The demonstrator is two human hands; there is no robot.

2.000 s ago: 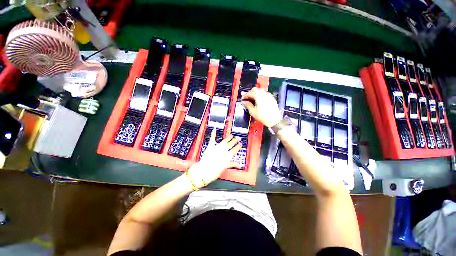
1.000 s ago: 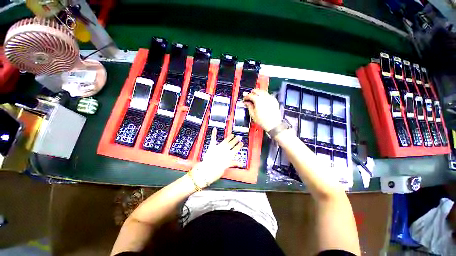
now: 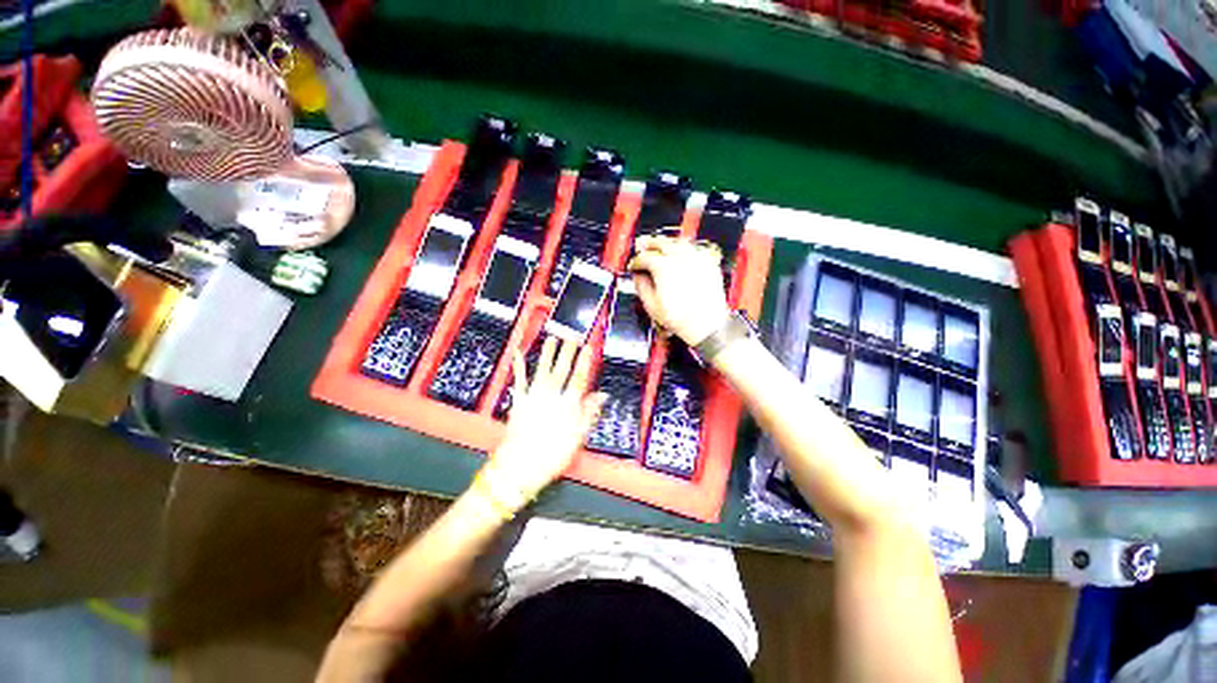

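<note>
A red-orange tray (image 3: 523,434) holds several open black flip phones side by side, screens above pale-marked keypads. My left hand (image 3: 547,416) lies palm down with fingers spread over the keypad of the middle phone (image 3: 579,300), its fingertips just below that screen. My right hand (image 3: 681,286) is over the upper part of the fourth phone (image 3: 627,334), thumb and fingers together near the screen's top edge. Whether something thin is pinched there cannot be told. The rightmost phone (image 3: 675,424) is partly hidden by my right hand and wrist.
A clear blister tray (image 3: 985,400) of pale panels lies right of the red tray, partly under my right forearm. Another red tray (image 3: 1068,360) with phones stands far right. A pink fan (image 3: 194,107) and white box (image 3: 220,327) are left. A metal fixture (image 3: 1101,560) sits at the bench edge.
The whole view has shifted, so the bench shows farther right and lower. My right hand has moved from the rightmost phone to the fourth. My left hand has moved left to the middle phone's keypad.
</note>
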